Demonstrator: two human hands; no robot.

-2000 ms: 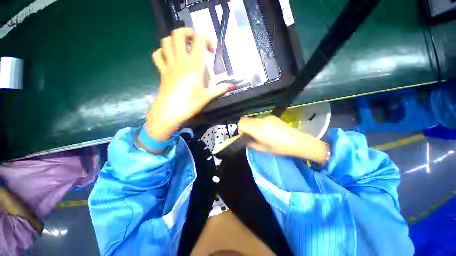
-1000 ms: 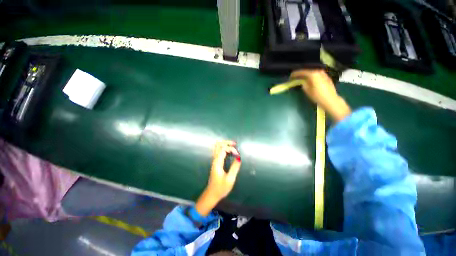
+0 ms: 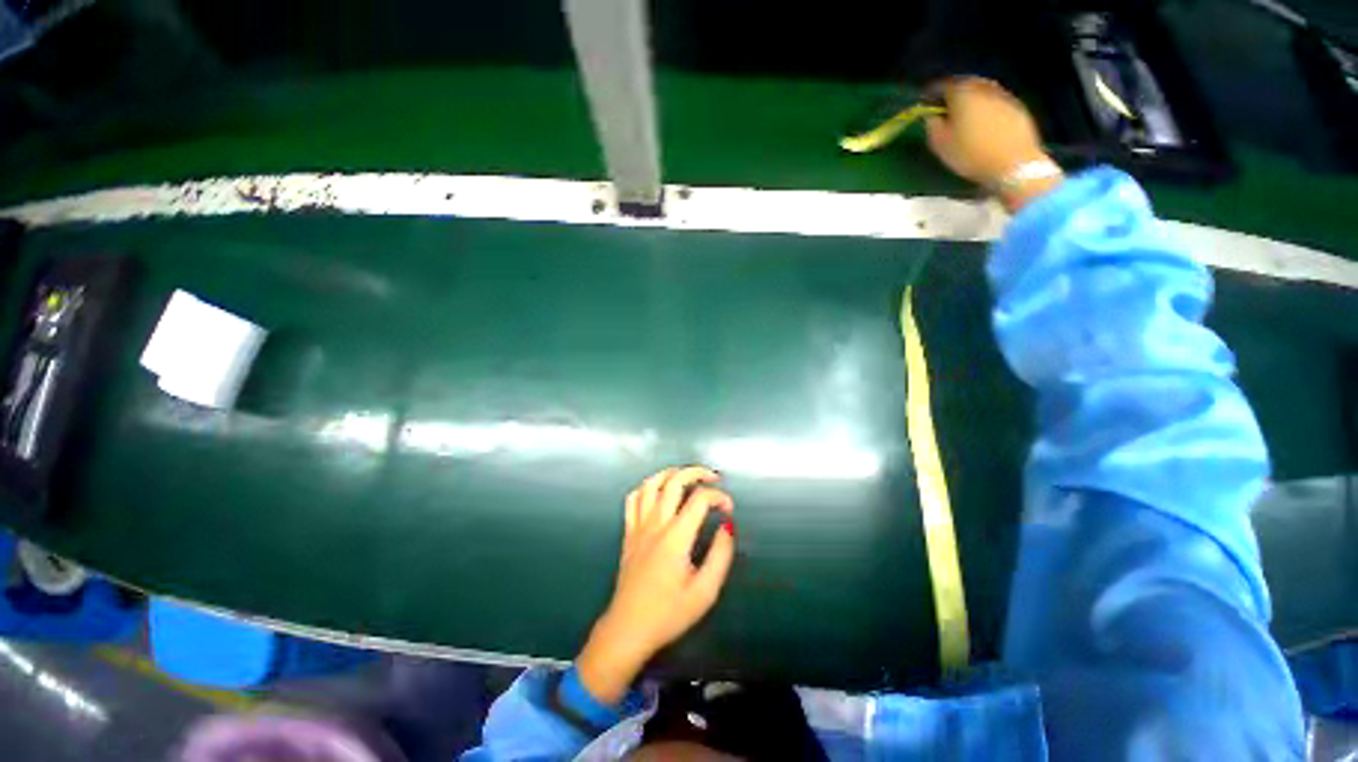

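My right hand (image 3: 986, 137) reaches far forward past the white rail, its fingers closed on yellow-backed tape (image 3: 891, 128). A short end sticks out to the left of the fingers. A long yellow strip (image 3: 931, 491) lies over the near bench at the right, running away from me; whether it joins the held end is hidden. My left hand (image 3: 664, 569) is low over the middle of the near bench, with a small black piece of tape (image 3: 708, 536) between thumb and fingers. A foam tray with a tablet unit (image 3: 1132, 97) is just right of my right hand.
Another tray with a unit (image 3: 48, 372) lies at the far left, beside a white block-like item (image 3: 206, 351). A metal post (image 3: 614, 97) stands on the white rail (image 3: 804, 212). Part of another tray shows at the top right edge. Blue stools and pink cloth show below the bench.
The view has shifted. My right hand has moved forward over the rail, away from the raised tray it was at, still with the yellow-backed tape. My left hand still holds the black piece.
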